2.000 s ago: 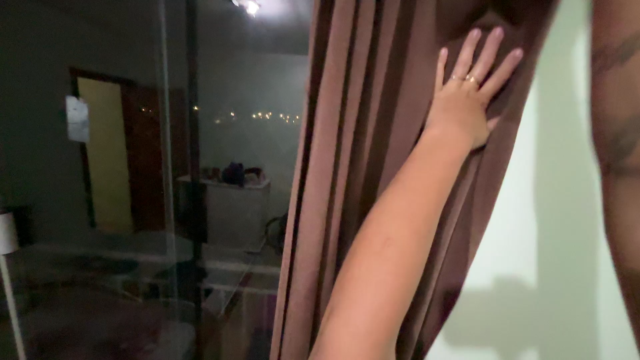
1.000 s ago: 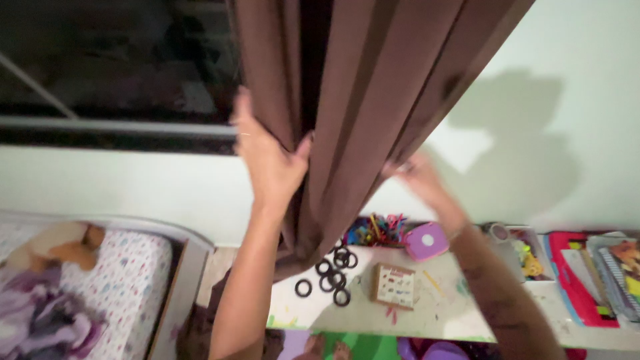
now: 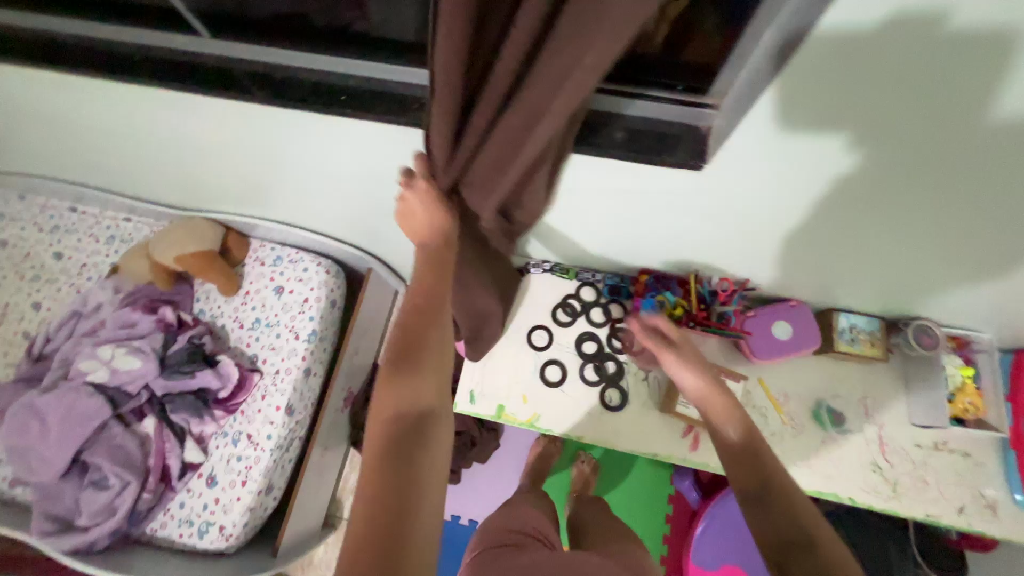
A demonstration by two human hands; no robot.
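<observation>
A brown curtain (image 3: 512, 104) hangs gathered before the dark window, its lower part bunched narrow. My left hand (image 3: 428, 204) is at the curtain's left edge, fingers curled against the fabric; how firmly it grips is hard to tell. Over the white table, my right hand (image 3: 668, 348) is blurred and apart from the curtain, beside the black rings (image 3: 590, 346) and near a card-like square (image 3: 704, 392) partly hidden under the forearm. Whether that hand holds anything cannot be made out.
A bed with a patterned sheet (image 3: 296, 320), a purple blanket (image 3: 120, 392) and a plush toy (image 3: 188, 248) stands at left. Along the white table (image 3: 848, 456) are pens and scissors (image 3: 720, 300), a purple case (image 3: 780, 330), a small box (image 3: 854, 336) and a bin (image 3: 996, 384). Foam mats (image 3: 624, 488) lie below.
My right hand has left the curtain's right side and is now over the table. The curtain is gathered more narrowly, showing the window's lower right corner. The view has tilted down.
</observation>
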